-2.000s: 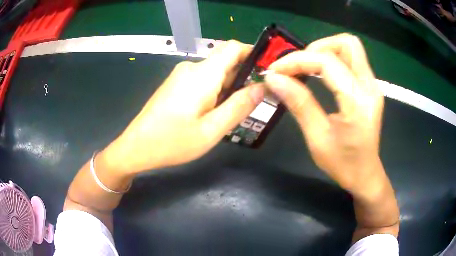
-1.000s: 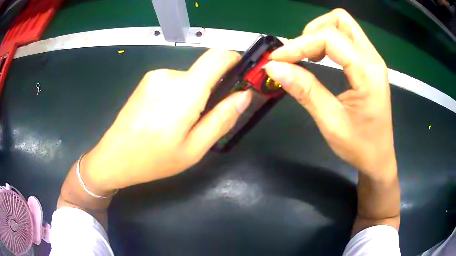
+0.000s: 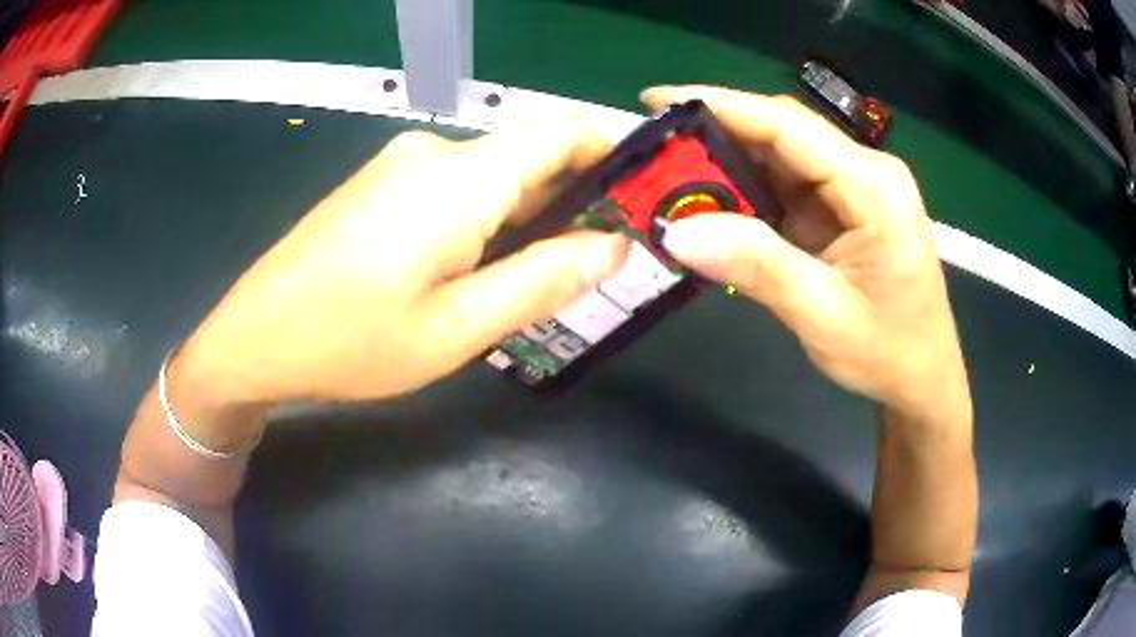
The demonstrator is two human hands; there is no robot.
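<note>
A half-assembled phone unit (image 3: 596,314) is held tilted above the bench, open side up. Its red speaker holder (image 3: 664,174) fills the upper right end, with the round black and gold loudspeaker (image 3: 698,203) in it. The green board with silver shields shows at the lower left end. My left hand (image 3: 411,280) grips the unit's left side, thumb over the board. My right hand (image 3: 828,268) holds the speaker end, thumb on the loudspeaker's lower edge and fingers around the black rim. The right fingertips are partly hidden behind the unit.
A white edge rail (image 3: 249,83) and grey post (image 3: 436,56) stand beyond the hands. Another phone (image 3: 847,100) lies on the green conveyor (image 3: 698,50). A red tray (image 3: 50,37) is at the upper left, a pink fan (image 3: 19,510) at the lower left. A person's hand shows at the top right.
The unit has turned so its open face shows. My right hand has gone from pinching the red part to wrapping the speaker end, thumb pressed on it. Another phone has come into view on the conveyor.
</note>
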